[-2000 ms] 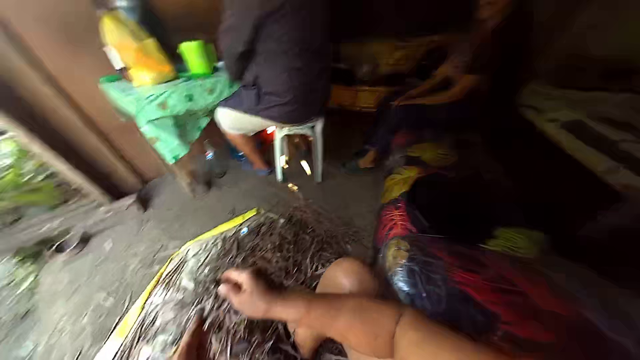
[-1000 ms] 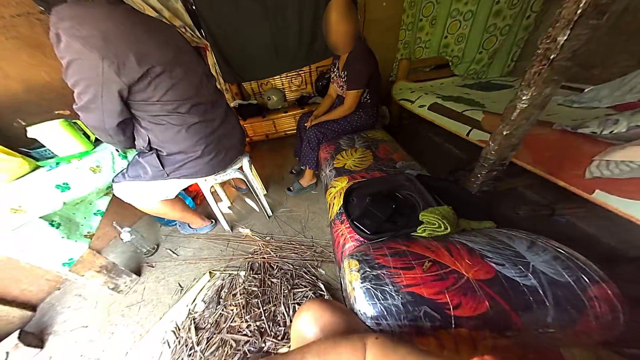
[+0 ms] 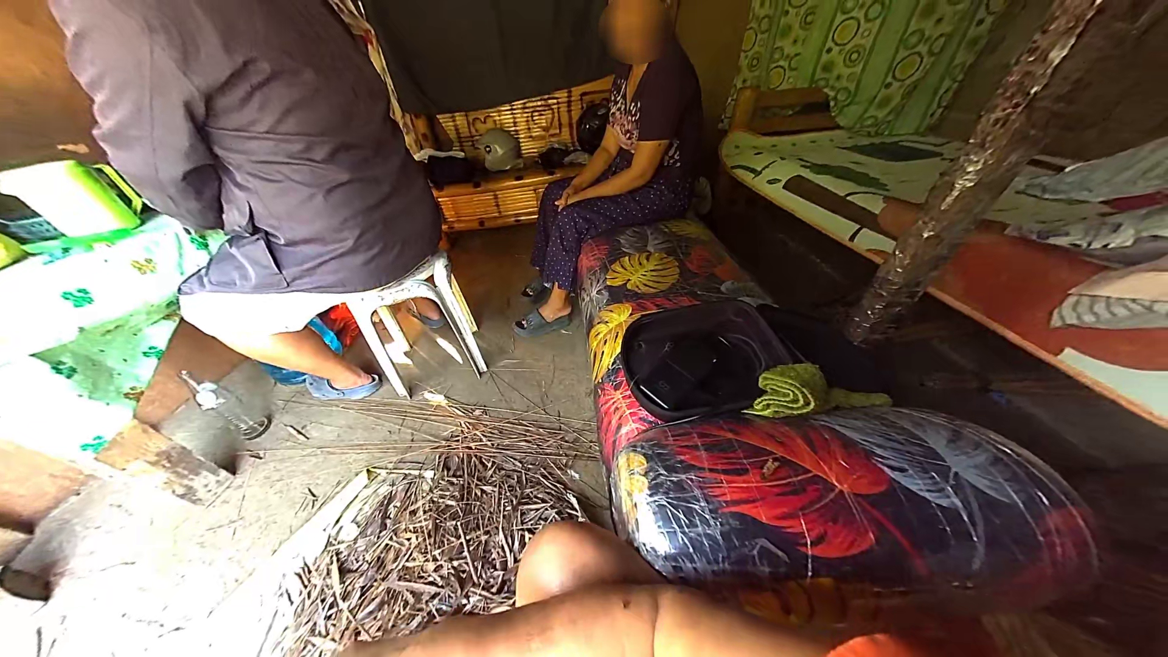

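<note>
Neither my left hand nor my right hand shows in the head view. A bare forearm crosses the bottom edge, in front of a bent knee (image 3: 579, 561), and its hand lies outside the picture. Beyond the knee, a heap of dry brown leaf strips and thin sticks (image 3: 447, 520) covers the floor. To the right, a cushioned seat with a leaf-patterned cover (image 3: 776, 493) carries an open black bag or case (image 3: 698, 360). A folded green knitted cloth (image 3: 789, 391) rests against the bag's near right side.
One person (image 3: 265, 155) sits on a white plastic stool (image 3: 424, 301) beside a cloth-covered table (image 3: 91, 338). Another person (image 3: 630, 155) sits at the seat's far end. A glass bottle (image 3: 242, 411) stands near the table. A wooden post (image 3: 976, 173) rises before a bed (image 3: 1031, 265).
The view has swung to the right. Two seconds ago a hand with bent fingers showed over the leaf heap; that hand is now out of the picture.
</note>
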